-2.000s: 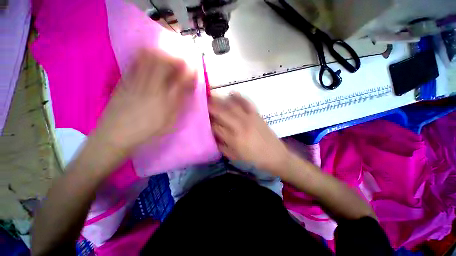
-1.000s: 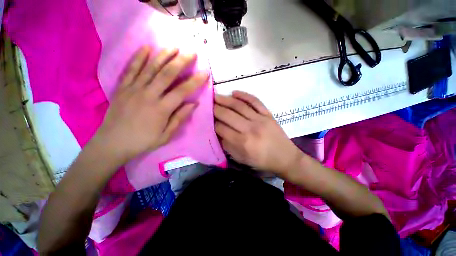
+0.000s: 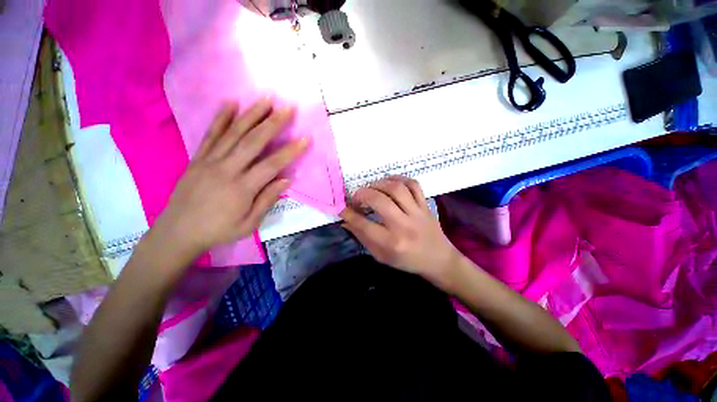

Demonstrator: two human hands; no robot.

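Note:
A light-pink fabric panel point(image 3: 208, 74) lies on the machine bed over a hot-pink panel point(image 3: 118, 71). The hot pink shows at its left and at a lower edge. My left hand point(image 3: 236, 173) rests flat on the light-pink panel, fingers slightly spread. My right hand point(image 3: 397, 224) has its thumb and fingertips at the panel's pointed lower right corner and pinches it. Thin dark lines run near that corner. The presser foot area point(image 3: 295, 20) is at the top edge, partly cut off and in glare, beside a ridged silver knob point(image 3: 336, 28).
Black scissors point(image 3: 523, 59) lie on the bed at the right. A flat black rectangle point(image 3: 663, 86) lies on the white table edge with ruler marks point(image 3: 503, 148). Blue baskets point(image 3: 582, 166) and crumpled pink fabric point(image 3: 629, 259) are below right. A worn wooden board point(image 3: 39, 188) is at left.
The panel's lower right corner has moved up and now forms a point. My right hand has moved down to that corner. My left hand, blurred earlier, now lies flat on the panel.

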